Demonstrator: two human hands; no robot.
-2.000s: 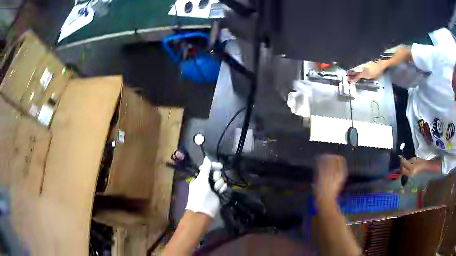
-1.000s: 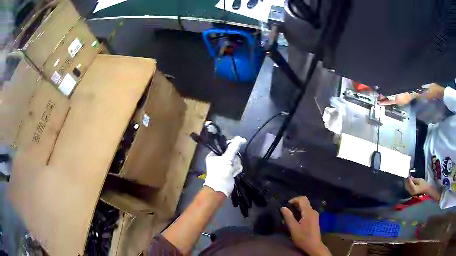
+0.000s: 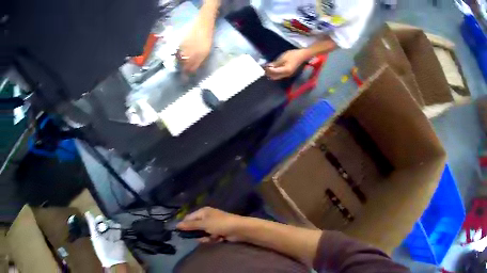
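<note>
My left hand (image 3: 105, 241), in a white glove, holds a bunch of black rods (image 3: 147, 232) at the lower left. A white round head shows by its fingers and dark ends stick out beyond it. My right hand (image 3: 211, 224), bare, is closed on a black handle end (image 3: 192, 233) at the right side of the bunch, over my lap. The frame is blurred, so I cannot tell whether that piece is separate from the bunch.
An open carton (image 3: 304, 176) with dark rods in rows is at the right, a blue crate (image 3: 295, 139) beside it. Across the dark table (image 3: 213, 130), another person's hands are by the fixture and white ribbed pad (image 3: 179, 118). Flap-topped cartons (image 3: 26, 240) are lower left.
The view has swung right, bringing the open carton into sight. My right hand has come up to the bunch and closed on a handle end. My left hand still holds the bunch.
</note>
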